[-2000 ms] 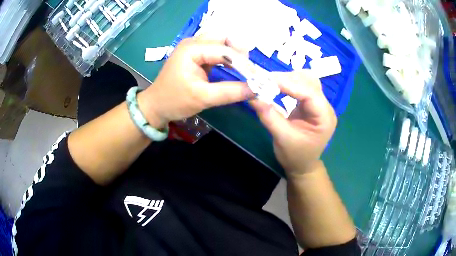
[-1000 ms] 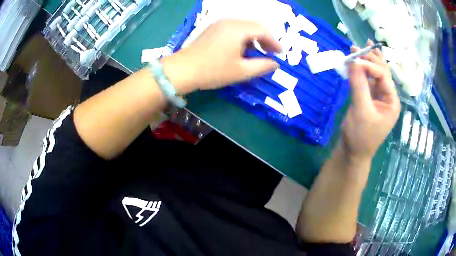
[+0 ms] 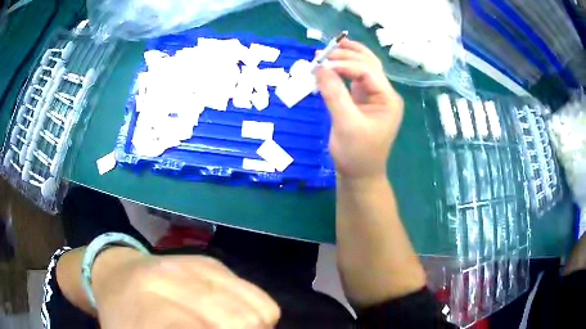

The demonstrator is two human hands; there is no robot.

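Note:
My right hand (image 3: pixel 363 112) holds a stemmed part (image 3: pixel 329 51) between thumb and fingers, above the right end of the blue tray (image 3: pixel 225 144). Its thin rod points up and right and has a dark tip. My left hand (image 3: pixel 189 292), with a pale green bangle at the wrist, is blurred at the bottom edge, below the bench edge. Its fingertips are hidden, so I cannot tell if it holds anything. Flat white pieces (image 3: pixel 173 96) are heaped on the left of the blue tray, with a few loose ones in the middle.
Left blister tray (image 3: pixel 48 122) holds rows of white stemmed parts. Right blister tray (image 3: pixel 485 193) has several white units in its top slots. Beyond it is a smaller-cavity tray (image 3: pixel 536 157). An open bag of white housings (image 3: pixel 417 38) and a crumpled clear bag (image 3: pixel 160 16) lie at the back.
The two hands have parted. My left hand has dropped from the blue tray to the bottom edge. My right hand still holds the stemmed part. The view has turned and shifted right.

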